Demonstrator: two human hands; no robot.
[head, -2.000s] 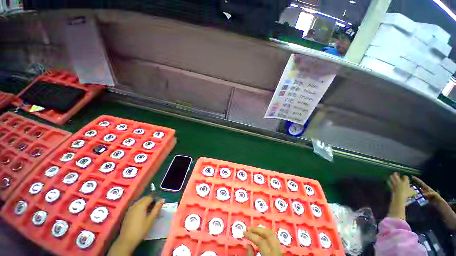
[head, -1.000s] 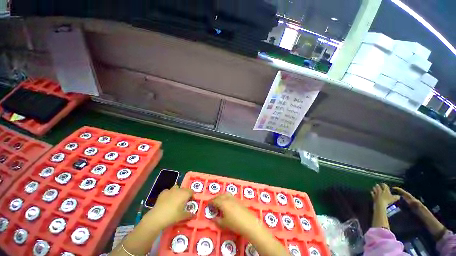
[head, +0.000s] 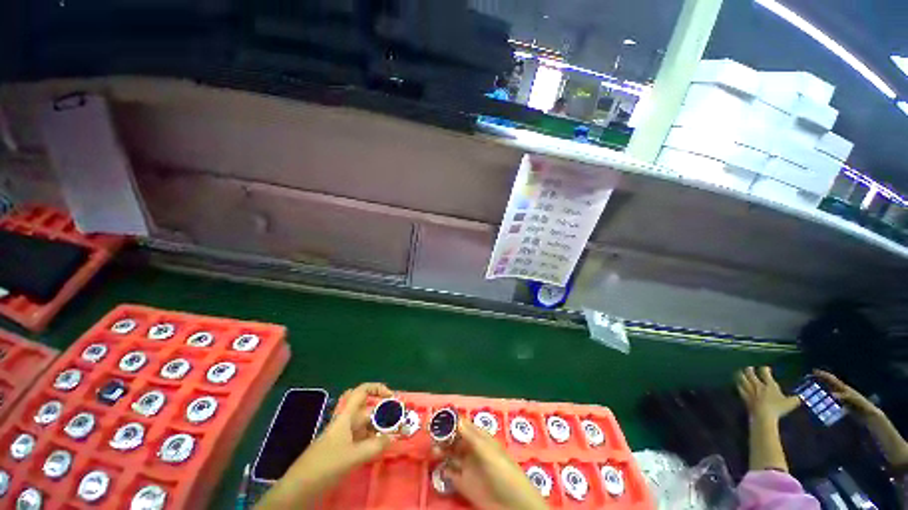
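Note:
My left hand (head: 348,436) holds a watch head (head: 388,414) in its fingertips above the front red tray (head: 378,478), dark round face toward me. My right hand (head: 476,460) holds a second watch head (head: 443,424) beside it, also dark face toward me. The front red tray holds rows of discs with silver-white ringed backs up, such as the one at the right (head: 593,432). Pockets near my hands are bare or partly hidden by them. The tray's lower part is cut off by the frame edge.
A fuller stacked red tray (head: 269,371) stands left. A phone (head: 291,435) and part of a teal marker pen (head: 244,480) lie between trays. Crumpled clear plastic (head: 687,480) lies right. Beyond it, a coworker's hands (head: 765,403) handle a device with pale screens. A printed chart (head: 551,221) hangs behind.
My hands have lifted two discs from the front tray's upper-left area and turned their dark faces up. The view has tilted and shifted, so trays sit lower. The coworker's device is now raised.

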